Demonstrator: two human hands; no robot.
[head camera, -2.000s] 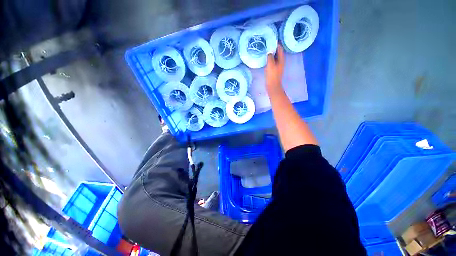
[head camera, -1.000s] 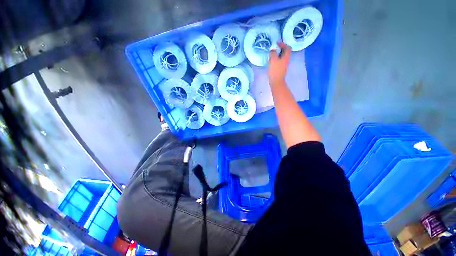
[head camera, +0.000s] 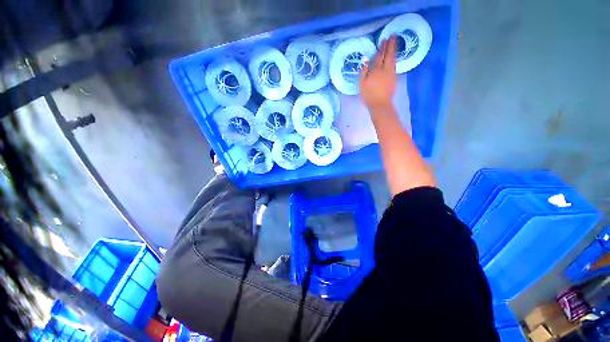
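My right hand reaches over the tote, thumb apart from the fingers. Its fingertips lie at the left side of the top-right ring stack, over the edge of its hole. The thumb is by the neighbouring ring stack. No grip on a ring shows. White ring stacks with loose cord ends in their holes stand in rows in the blue tote. A pale liner sheet shows at the tote's lower right. My left hand is not in view.
A blue stool stands below the tote, beside my grey-clad leg. Nested blue crates are at the right, with a cardboard box below. More blue crates are at the lower left. A dark strap hangs in front.
My right hand has moved from the side of the fourth top-row stack toward the top-right stack, its fingers now reaching that ring. The ring stacks keep their layout.
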